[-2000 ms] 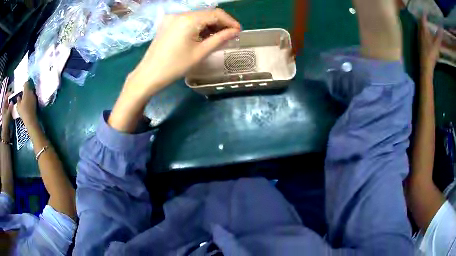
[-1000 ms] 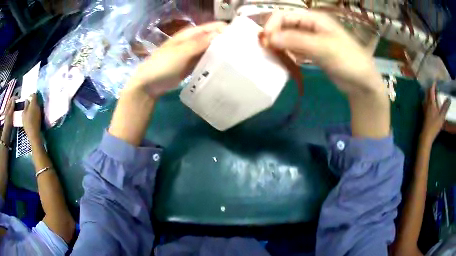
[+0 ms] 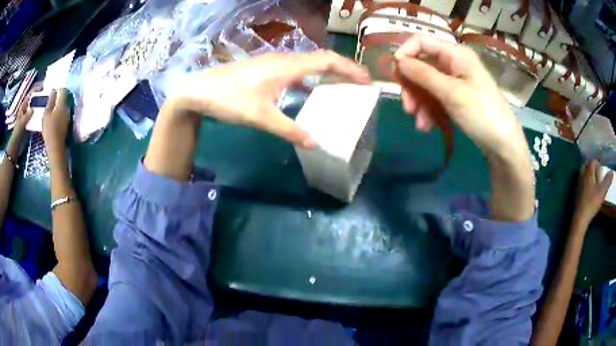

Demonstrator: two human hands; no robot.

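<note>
A cream housing point(image 3: 341, 125) is tilted up on one end over the green bench point(image 3: 270, 236), its closed outer faces towards me. My left hand point(image 3: 253, 91) grips its upper part, thumb on the near side and fingers over the top edge. My right hand point(image 3: 449, 88) is just right of the housing, apart from it, and pinches one end of a brown strap point(image 3: 447, 138) that hangs down below the fingers. The strap's held end is mostly hidden by my fingers.
Cream housings with brown straps point(image 3: 503, 57) stand at the upper right. White discs point(image 3: 541, 149) lie scattered below them. Clear plastic bags point(image 3: 175, 47) and a dark packet point(image 3: 140, 101) lie at upper left. A neighbour's hands point(image 3: 57, 121) are at left; another person's hand point(image 3: 589, 192) is at right.
The housing, first lying open side up, was lifted and turned, and now stands more upright. My right hand came in with the strap and has now moved off the housing to the right.
</note>
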